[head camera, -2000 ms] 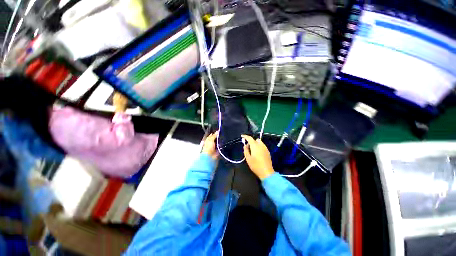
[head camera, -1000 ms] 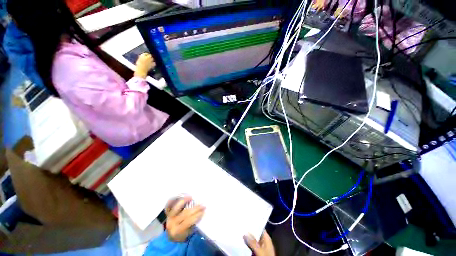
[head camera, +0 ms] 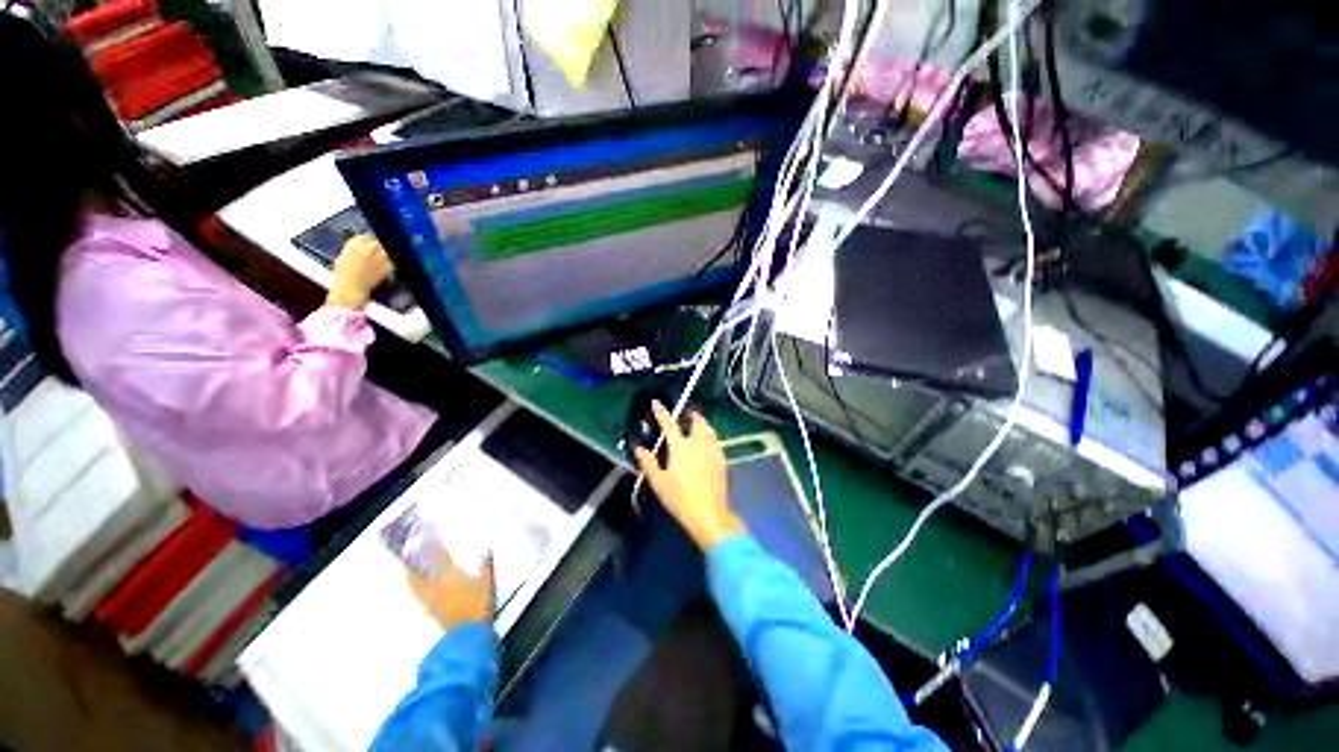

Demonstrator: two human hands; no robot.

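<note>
My right hand (head camera: 690,473) is on the small black mouse (head camera: 643,423), at the left monitor's foot. My left hand (head camera: 452,591) is over the white foam tray (head camera: 331,646) at lower left, at a crinkled, shiny clear film (head camera: 517,507). The hand is blurred; whether it grips the film is unclear. A dark slab (head camera: 551,458) lies in the tray's far pocket. The blue-grey plate with a tan rim (head camera: 774,492) is right of my right hand, partly hidden by my forearm.
The left monitor (head camera: 588,235) shows green rows. A dark tablet (head camera: 918,301) lies on the grey tester (head camera: 969,456). White cables (head camera: 935,507) hang in front. Blue cables (head camera: 1053,632) run down at right. A person in pink (head camera: 220,360) sits at left beside stacked trays (head camera: 154,588).
The white tray held in both hands has gone down at left, now with pockets showing. My right hand has left it for the mouse. My left hand has shifted left. The camera view has shifted.
</note>
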